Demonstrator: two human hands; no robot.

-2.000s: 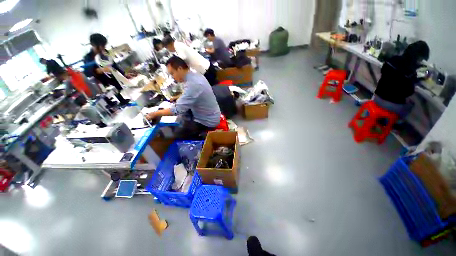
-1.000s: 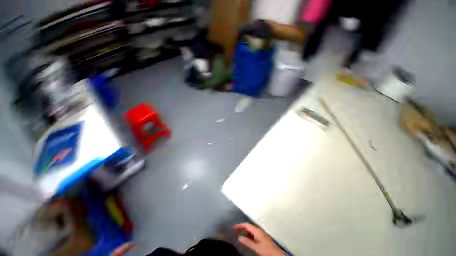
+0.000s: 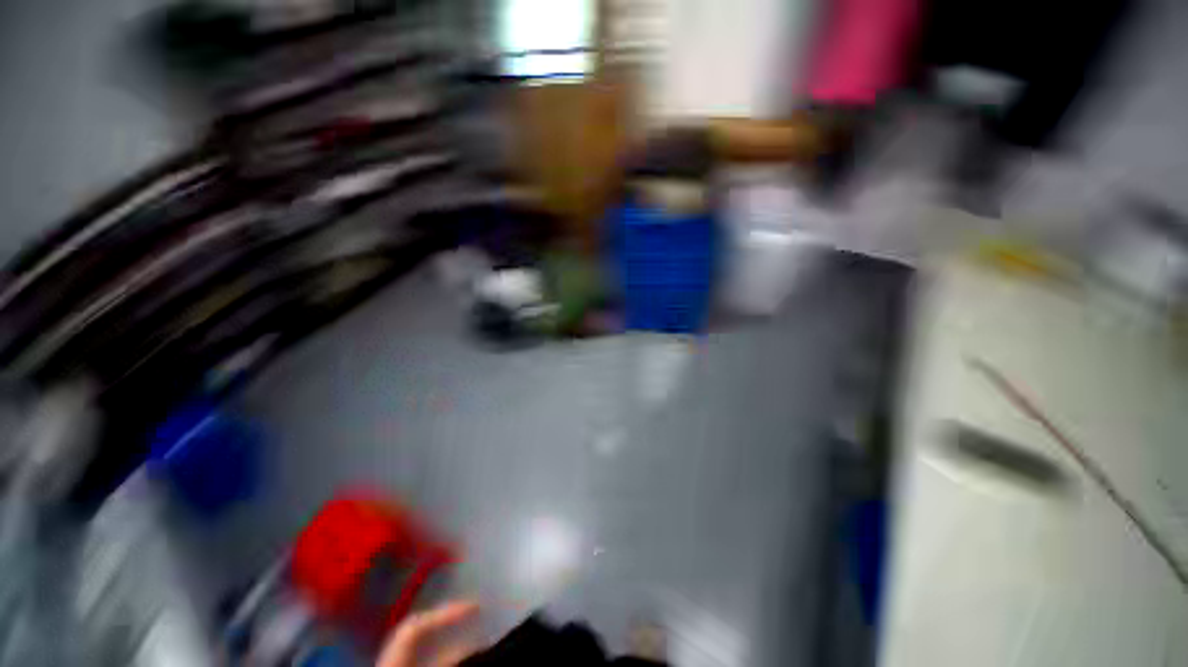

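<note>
The whole view is blurred. My left hand (image 3: 430, 636) is small and cut off by the bottom edge, left of my dark clothing (image 3: 554, 644). Nothing can be made out in it, and its finger shape is unclear. My right hand cannot be made out. A red plastic stool (image 3: 345, 560) is the nearest thing, just beyond my left hand. A large white table (image 3: 977, 573) stands at the right, bearing a long thin stick (image 3: 1088, 463) and a dark, narrow object (image 3: 1010, 459).
Grey floor (image 3: 521, 430) runs ahead between the stool and the table. A blue bin (image 3: 664, 267) stands at the back beside whitish containers. Dark, loaded shelves (image 3: 261, 209) line the left, with a blue object (image 3: 209, 456) below. Pink cloth (image 3: 860, 52) hangs at the back right.
The view has swung from the machine rows to the shelves and table. Over the last second the stool has come nearer, the table has shifted right, and the hand beside it has left view.
</note>
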